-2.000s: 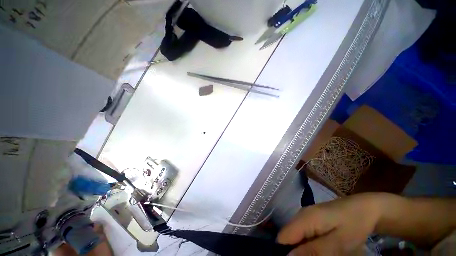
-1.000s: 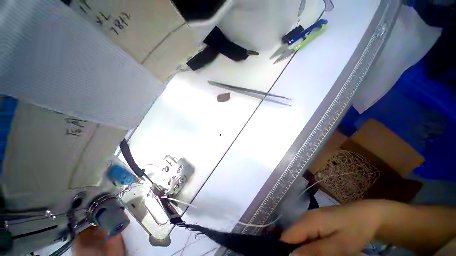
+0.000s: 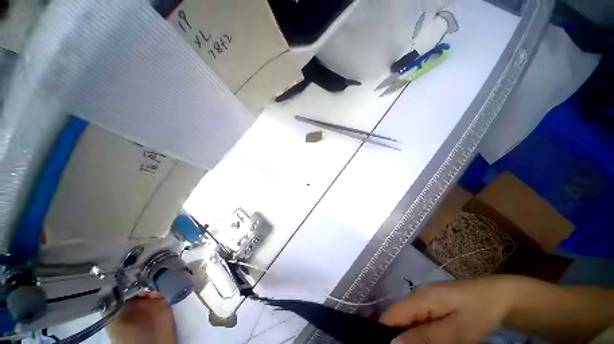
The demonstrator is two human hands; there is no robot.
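The black fabric strip (image 3: pixel 316 317) runs from the presser foot (image 3: pixel 230 259) of the sewing machine to my right hand (image 3: pixel 444 310), whose fingers are closed on it at the lower right. A thin pale cord (image 3: pixel 357 302) comes from the carton side and runs beside the strip to the foot. The shiny metal guide block (image 3: pixel 244 234) sits beside the foot. My left hand (image 3: pixel 145 321) is at the lower left, partly hidden by the machine head and cut off by the picture's bottom edge; its fingers do not show clearly.
Tweezers (image 3: pixel 347 131), a small brown scrap (image 3: pixel 314 136) and snips (image 3: pixel 416 69) lie on the bed. Black fabric (image 3: pixel 330 78) lies near a marked tan card (image 3: pixel 235 50). White mesh (image 3: pixel 155 87) drapes over the machine. A carton of tangled cord (image 3: pixel 473 246) stands beyond the ruler edge (image 3: pixel 437 176).
The view has shifted, so the table and machine sit further right and more of the machine head shows. My right hand still holds the strip. More of my left hand shows at the lower left.
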